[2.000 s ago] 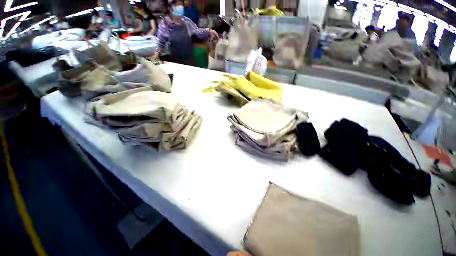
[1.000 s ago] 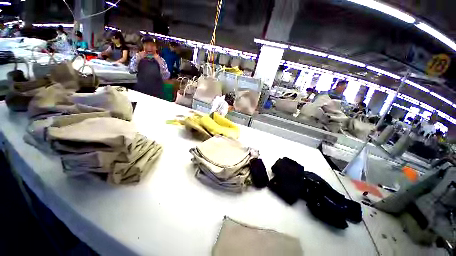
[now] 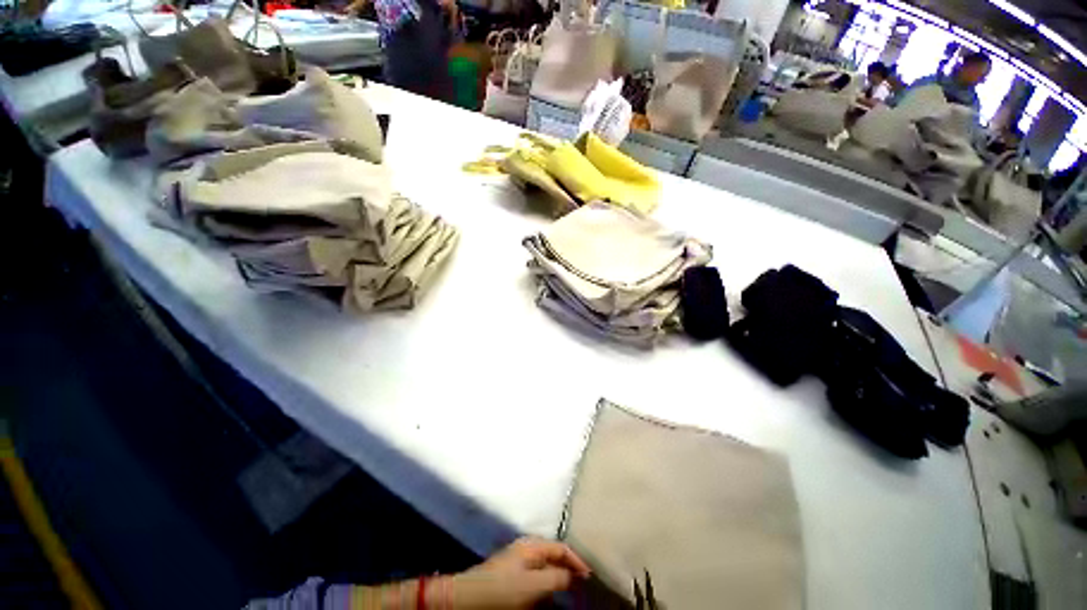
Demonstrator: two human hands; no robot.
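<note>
A flat beige fabric piece (image 3: 691, 500) with dark stitched edges lies on the white table (image 3: 465, 417) at its near edge, cut off by the bottom of the picture. My left hand (image 3: 530, 574), with a red string at the wrist, reaches in from the lower left. Its fingertips are at the piece's left edge; whether they pinch it is not clear. Dark pointed blades (image 3: 644, 591), likely of snips, stick up over the piece at the bottom edge. My right hand is out of the picture.
A large rumpled beige pile (image 3: 286, 203) lies at left. A smaller beige stack (image 3: 614, 268) is at centre beside black bundles (image 3: 793, 328). Yellow fabric (image 3: 596, 173) lies behind it. Tote bags (image 3: 572, 60) stand beyond the table. A sewing machine bed (image 3: 1037, 500) is at right.
The view has tilted down again after tilting up. My left hand has come into view at the piece's left edge, and the dark blades now show at the bottom.
</note>
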